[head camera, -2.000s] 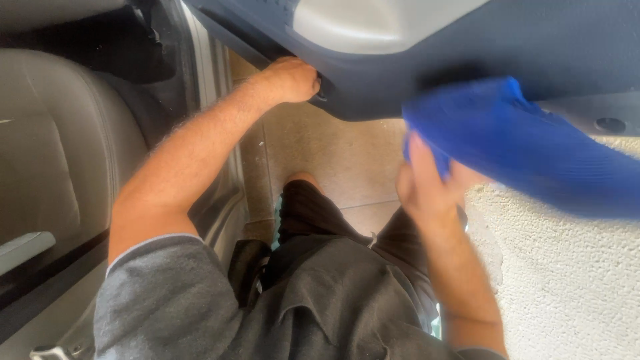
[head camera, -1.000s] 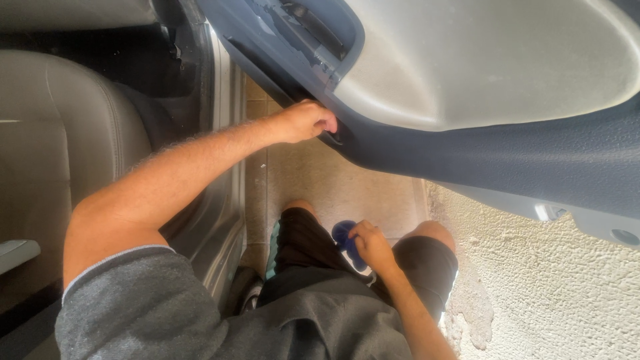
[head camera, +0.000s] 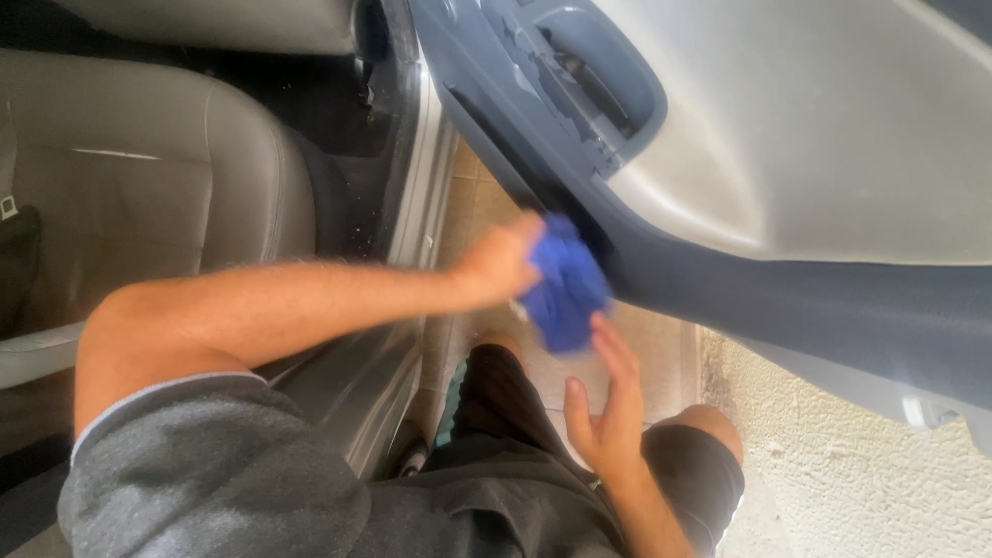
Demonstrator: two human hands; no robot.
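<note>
A blue cloth [head camera: 570, 287], blurred by motion, hangs between my hands beside the lower edge of a car door's inner panel [head camera: 659, 267]. My left hand [head camera: 500, 260] grips its upper left side. Below the cloth is my right hand [head camera: 608, 395], its thumb and fingers spread, the fingertips at or very near the cloth's lower right edge. The door's blue-grey pull-handle recess [head camera: 601, 85] lies above, its surface worn in patches.
On the left are a grey car seat [head camera: 147, 170] and the door sill [head camera: 411, 186] of the car. The open door spans the upper right. A rough, cream textured wall [head camera: 837, 465] is at lower right, and tiled floor [head camera: 659, 349] shows under the door.
My left hand has left the door edge and now holds the blue cloth. My right hand, which held the blue cloth a second ago, has opened. The cloth has moved up toward the door.
</note>
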